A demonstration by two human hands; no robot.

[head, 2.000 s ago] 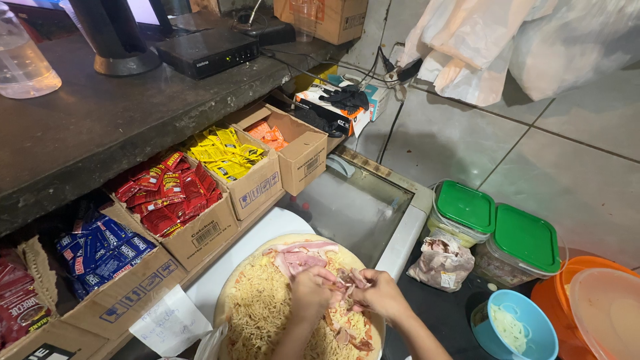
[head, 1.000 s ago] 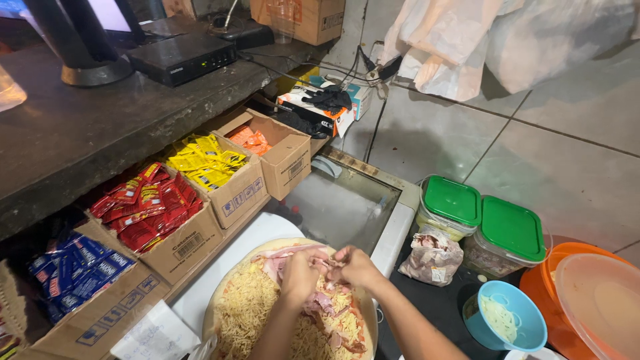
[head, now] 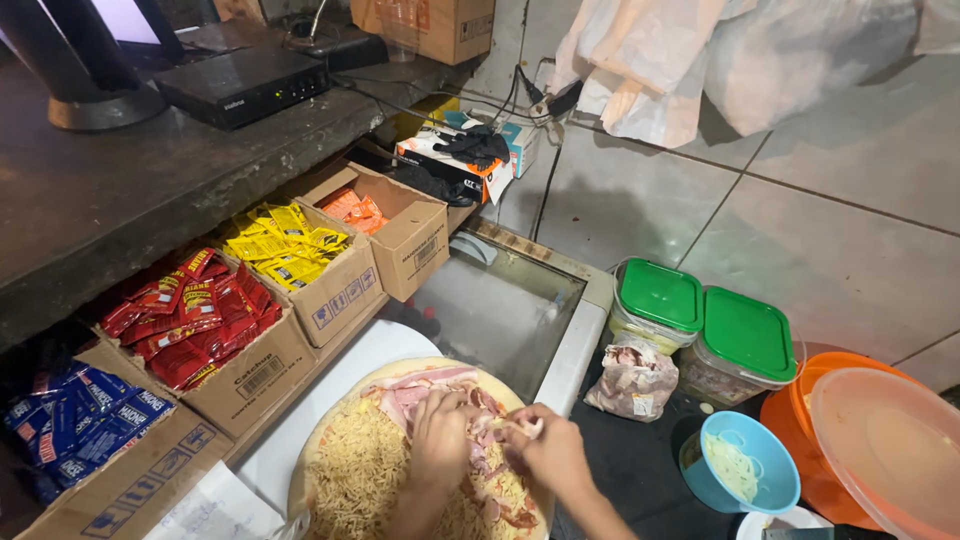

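A large round pizza (head: pixel 352 465) with a pale dough rim lies on a white board (head: pixel 300 427), its left part covered in shredded topping. Bacon slices (head: pixel 420 386) spread over the upper and right part. My left hand (head: pixel 442 431) rests on the bacon near the middle, fingers bent down; whether it grips a piece is hidden. Just right of it, my right hand (head: pixel 544 446) pinches a pale strip of bacon (head: pixel 531 427) above the pizza's right part.
Cardboard boxes of sauce sachets (head: pixel 255 367) line the left, under a dark shelf (head: pixel 150 195). Behind the pizza is a glass-topped chest (head: pixel 495 300). At right stand green-lidded tubs (head: pixel 660 292), a bag of meat (head: pixel 634 382), a blue bowl of sliced onion (head: pixel 739 465) and an orange bowl (head: pixel 787 405).
My two hands were close together over the upper bacon; now my right hand is farther right, apart from the left, with a strip between its fingers.
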